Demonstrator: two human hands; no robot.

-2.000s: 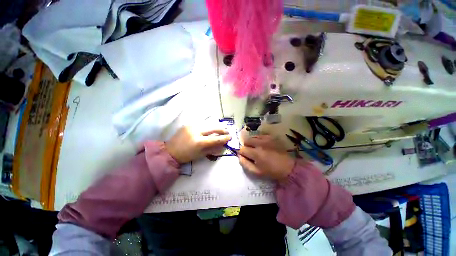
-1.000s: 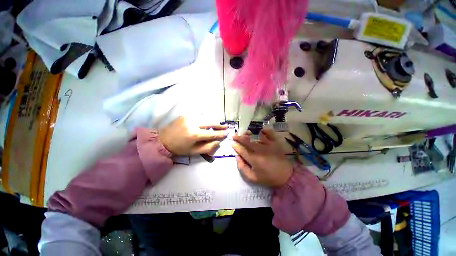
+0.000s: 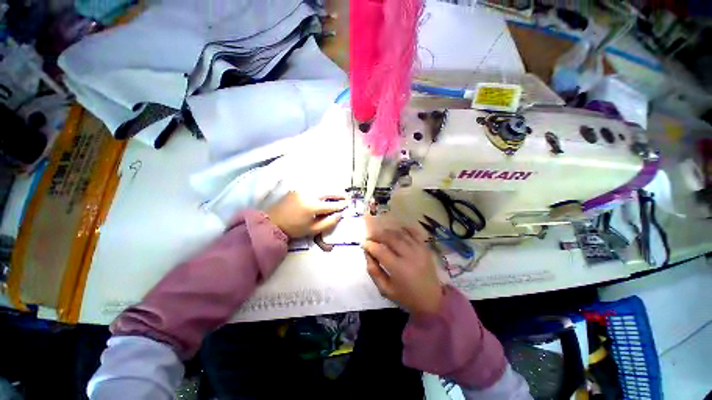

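Observation:
The pale garment panel point(image 3: 242, 160) lies on the table left of the cream HIKARI sewing machine point(image 3: 500, 148), its near end brightly lit under the needle area. My left hand point(image 3: 303, 216) lies on the pale cloth, fingertips just left of the presser foot point(image 3: 357, 199). My right hand point(image 3: 402, 264) is right of and in front of the foot, its thumb and finger closed at the cloth's near right edge. A small dark piece point(image 3: 322, 243) shows below my left fingertips. The seam under the foot is too bright to make out.
Black-handled scissors point(image 3: 461, 215) and blue snips point(image 3: 453, 241) lie right of my right hand. A pink tassel point(image 3: 380, 86) hangs over the machine's left end. Stacked cut pieces point(image 3: 187, 58) lie back left, an orange-edged brown strip point(image 3: 66, 207) far left, a blue basket point(image 3: 631, 344) lower right.
The view has shifted, showing more of the machine's right end. My right hand has moved back from the presser foot toward the front edge. My left hand has stayed beside the foot.

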